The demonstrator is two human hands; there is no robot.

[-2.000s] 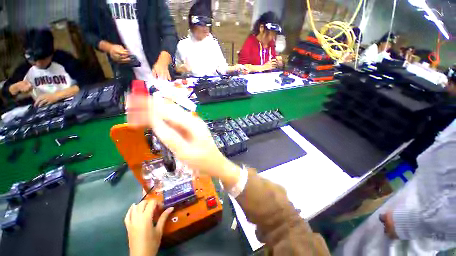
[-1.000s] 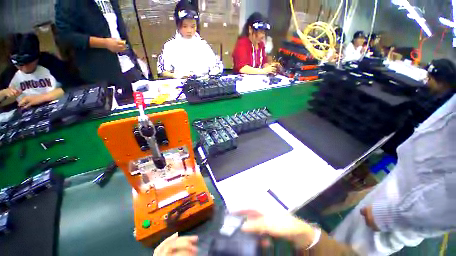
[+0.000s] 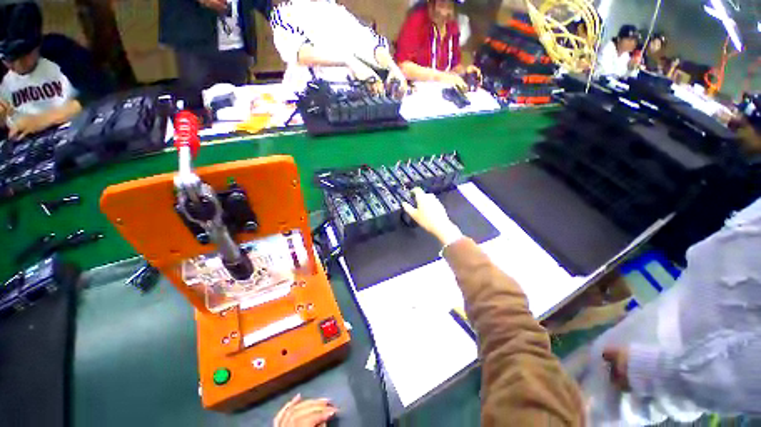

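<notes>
The orange test fixture [image 3: 271,354] stands left of centre, its nest empty. Its red-tipped toggle clamp handle [image 3: 186,138] points up, over the clear pressing block [image 3: 250,271]. My right hand [image 3: 430,215] reaches to the near right side of the row of black units [image 3: 363,204], fingertips at a unit; whether it grips one is hard to tell. My left hand [image 3: 305,412] is at the bottom edge, partly cut off, in front of the fixture, fingers loosely curled, with no object visible in it.
A black foam mat [image 3: 400,258] and white paper [image 3: 409,334] with a pen lie right of the fixture. Black trays [image 3: 634,158] are stacked at the right. Another mat with units lies at the left. People work across the green strip [image 3: 275,150]; a person in grey stands at the right.
The clamp handle was released and the unit left the fixture. Both hands held a dark unit at the front; now my right hand is at the row and my left hand is lower front.
</notes>
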